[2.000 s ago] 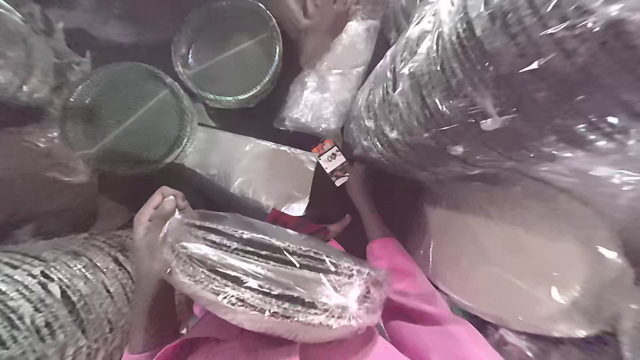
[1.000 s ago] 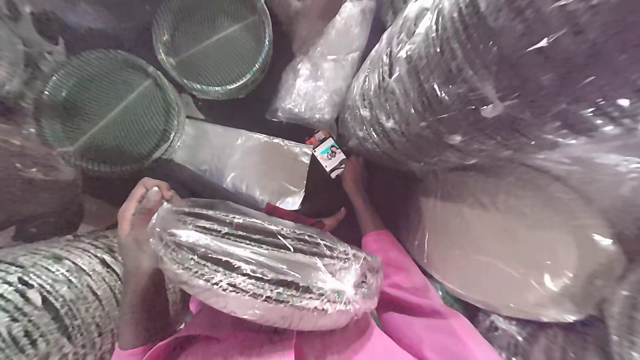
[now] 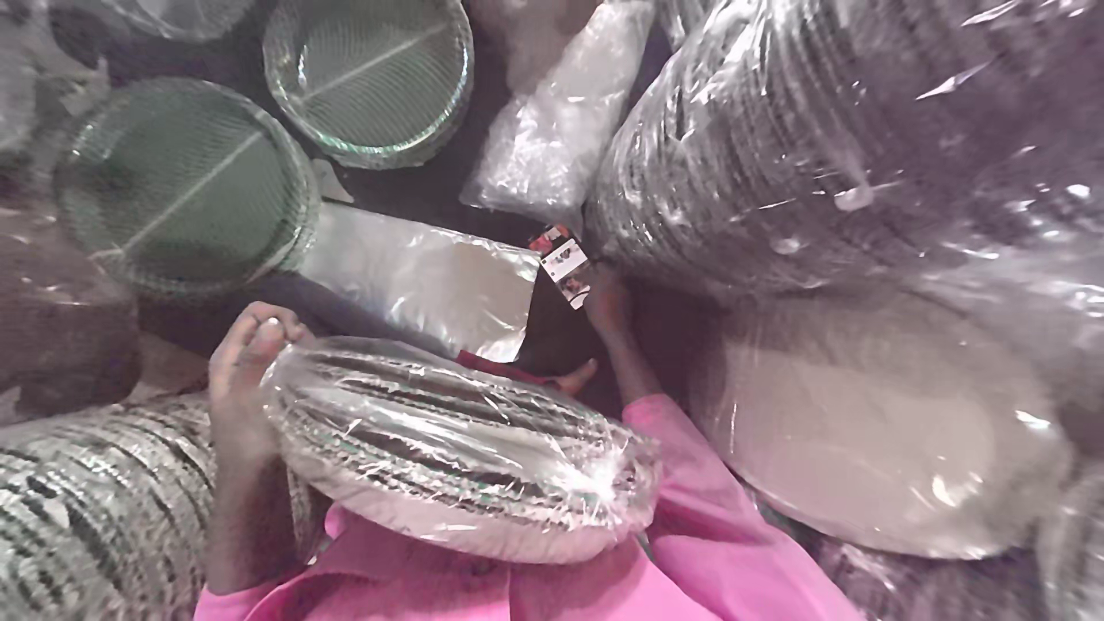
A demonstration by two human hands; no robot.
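A plastic-wrapped stack of round, rough-edged pieces lies across my lap, tilted down to the right. At its upper left end, my left hand grips the clear wrapping with bent fingers. Beyond the stack, my right hand holds a phone with a lit screen; its fingers are partly hidden in shadow. A silvery plastic-covered sheet or packet lies left of the phone. Part of a bare foot shows just past the stack, near a dark red cloth edge.
Two round green ribbed pieces in clear wrap stand at the upper left. A crumpled clear plastic bag lies at the top middle. Large wrapped stacks fill the right, above a wide round wrapped piece. Another stack is at lower left.
The picture on the phone screen has changed. My left hand stays on the wrapped stack and my right hand keeps the phone. A hand or limb near the top middle two seconds ago no longer shows clearly.
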